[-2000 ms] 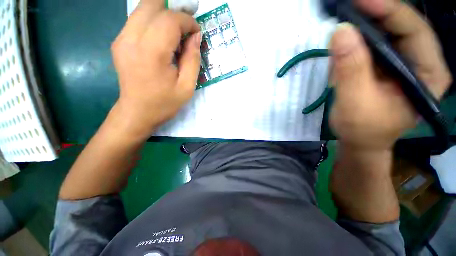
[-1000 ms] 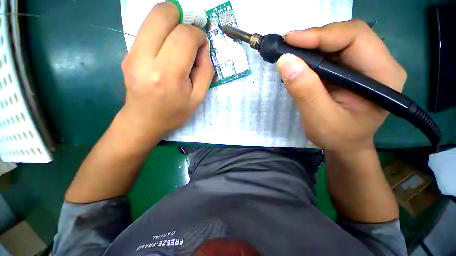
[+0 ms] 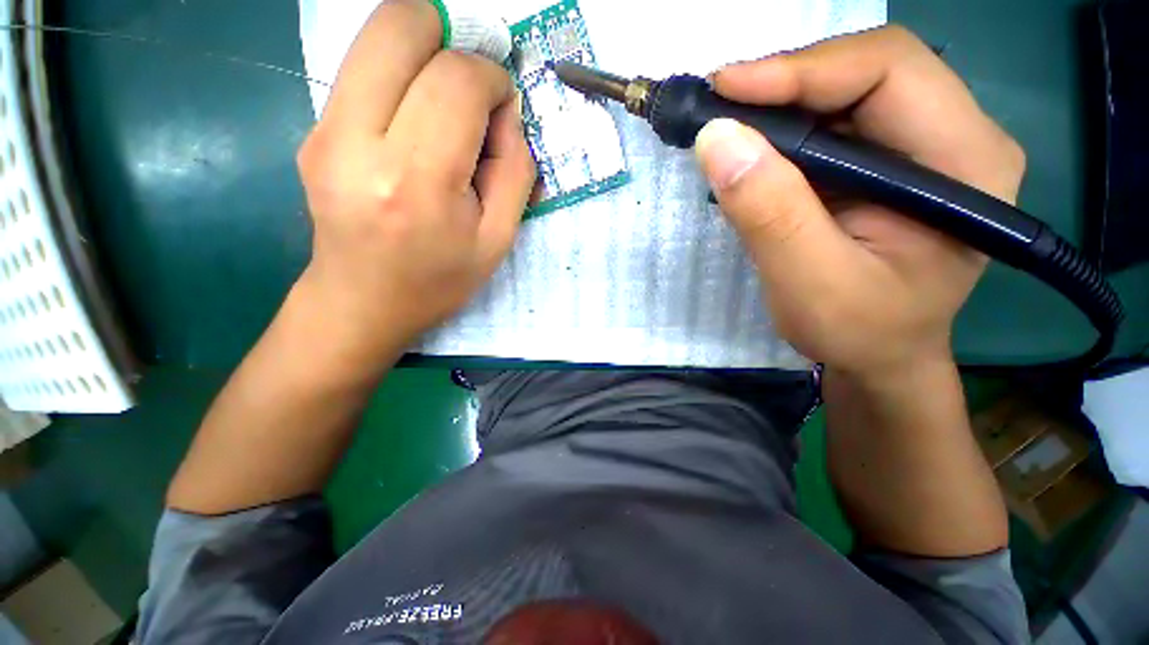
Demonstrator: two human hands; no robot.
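The PCB panel (image 3: 573, 136), green-edged with silver and white squares, lies tilted on the white work mat (image 3: 605, 290). My right hand (image 3: 857, 202) holds the soldering iron (image 3: 882, 189) by its black handle; its dark tip is at the panel's upper part, contact unclear. My left hand (image 3: 410, 189) is closed at the panel's left edge, fingertips partly hidden. A thin solder wire (image 3: 189, 53) runs left from it. A white cover with a green rim (image 3: 476, 34) shows at its fingers.
A perforated white tray (image 3: 51, 290) stands at the left edge. A black flat object (image 3: 1125, 139) lies at the right edge of the dark green bench. The iron's ribbed cord (image 3: 1103, 296) curves down at the right. A brown cardboard box (image 3: 1040, 460) is on the floor at the lower right.
My right hand has moved left and turned, bringing the iron's tip over the panel. The green-handled cutters are now almost wholly hidden behind it. The solder wire now shows at the left.
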